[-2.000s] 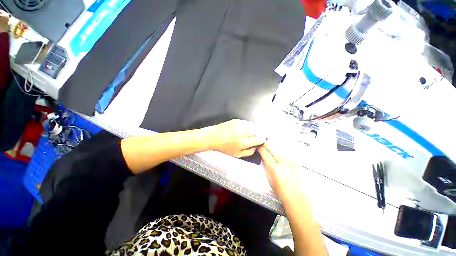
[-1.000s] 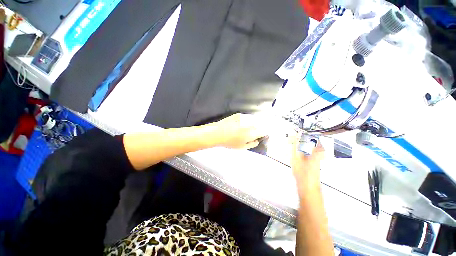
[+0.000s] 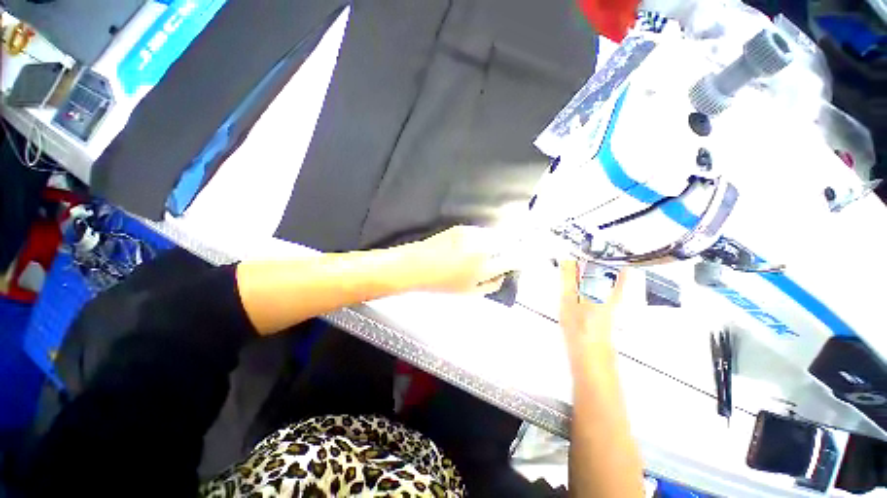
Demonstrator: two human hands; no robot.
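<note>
A large charcoal-grey cloth panel (image 3: 438, 117) lies on the white table, left of the white sewing machine (image 3: 661, 175) with a blue stripe. My left hand (image 3: 462, 258) is on the panel's near edge beside the needle area, where lamp glare washes out its fingers. A small dark cloth corner shows under it. My right hand (image 3: 591, 302) is at the small metal parts by the presser foot, fingers on both sides of a shiny block; whether it grips anything cannot be told.
A narrow dark strip with blue edge (image 3: 209, 126) lies at upper left. Black snips (image 3: 722, 374) and a phone (image 3: 790, 447) lie right. A keypad (image 3: 85, 105) is at far left, a blue crate (image 3: 58, 311) with cables below. Red cloth (image 3: 610, 16) is at the far side.
My right hand has moved from beside my left hand's fingers to the metal parts near the presser foot. My left hand has stayed nearly in place on the cloth edge.
</note>
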